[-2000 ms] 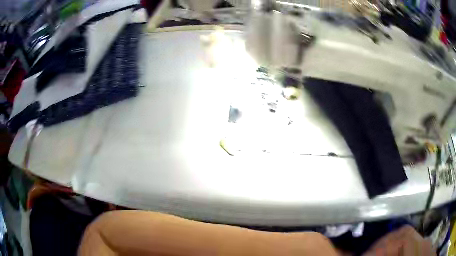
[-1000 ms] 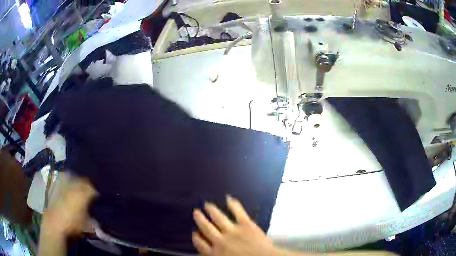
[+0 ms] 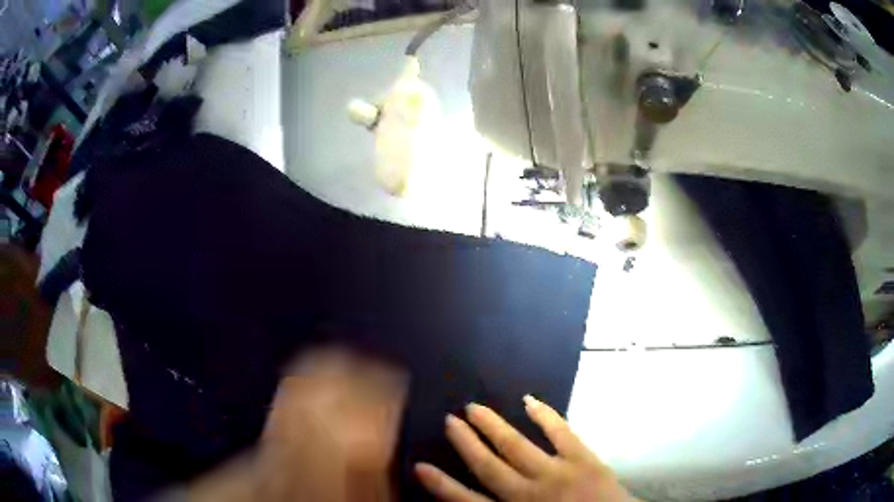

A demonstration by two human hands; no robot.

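Note:
A large plain dark cloth (image 3: 294,265) lies over the left and middle of the white table, its right edge just left of and below the needle area. My left hand (image 3: 333,426) is blurred and rests on or just above the cloth; its fingers cannot be made out. My right hand (image 3: 520,456) lies flat on the cloth near its right edge, fingers spread, holding nothing. The presser foot area (image 3: 578,216) is in bright light beyond the cloth's corner.
The off-white sewing machine head (image 3: 765,127) fills the upper right. Dark strips (image 3: 794,284) lie under its arm, hanging towards the front edge. A cream machine lamp (image 3: 400,132) stands left of the needle. Pale sheets (image 3: 240,98) and dark pieces lie at the upper left.
The dark cloth has shifted slightly right. My left hand has moved right across it, close to my right hand, which has also moved a little right. The lamp now shows clearly.

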